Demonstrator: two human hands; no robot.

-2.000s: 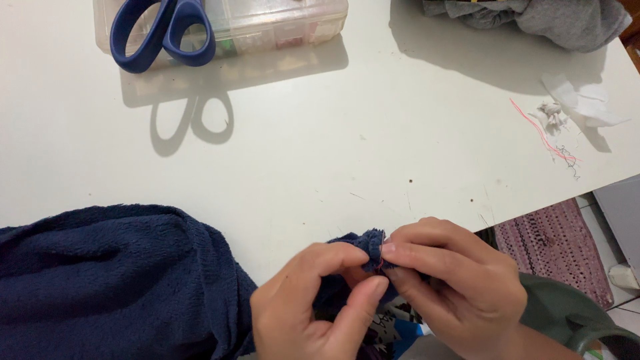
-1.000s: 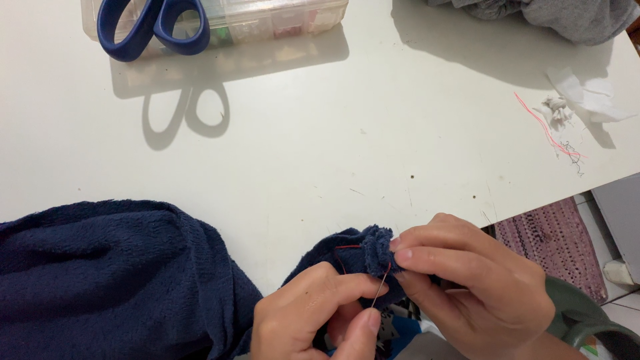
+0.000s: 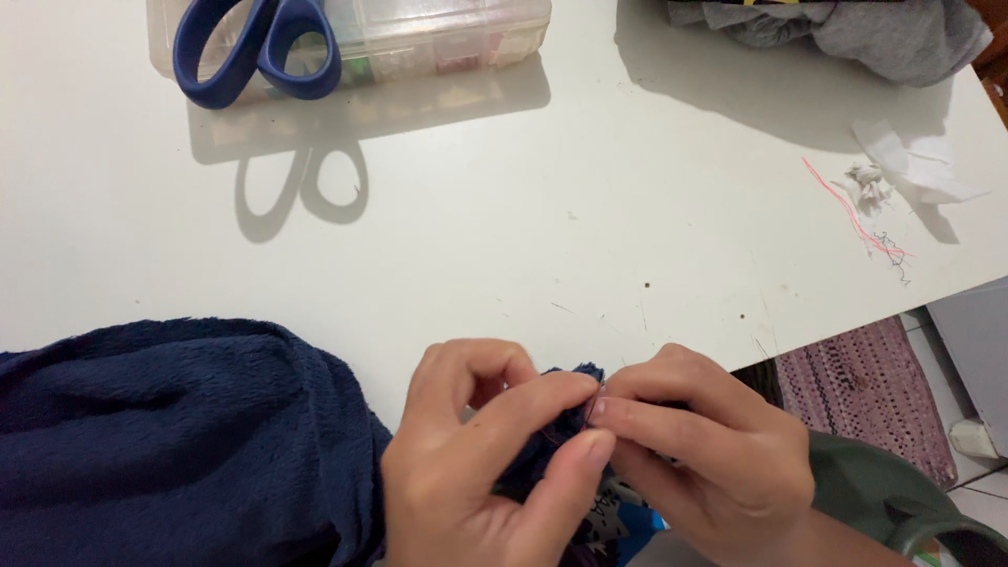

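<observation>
Navy plush fabric (image 3: 189, 425) lies in a large fold at the lower left, and a bunched piece of similar navy fabric (image 3: 563, 429) shows between my hands. My left hand (image 3: 492, 449) is beside that piece, its index fingertip and thumb on either side of a thin dark red thread or needle (image 3: 591, 411); which of the two it is cannot be told. Close against it, my right hand (image 3: 701, 441) pinches the fabric's edge with thumb and fingers. Both palms hide much of the cloth. Printed cloth with blue and grey (image 3: 630, 524) shows beneath the hands.
Blue-handled scissors (image 3: 299, 51) rest on a clear plastic compartment box (image 3: 441, 35) at the upper left. Grey cloth (image 3: 882, 39) sits at the upper right. Pink thread scraps (image 3: 843, 209) and crumpled white paper (image 3: 917, 161) lie near the white table's right edge. A green chair (image 3: 882, 488) stands below.
My left hand has moved up and now covers more of the bunched fabric. The red thread seen stretched across the fabric a second ago is mostly hidden. My right hand stays at the fabric.
</observation>
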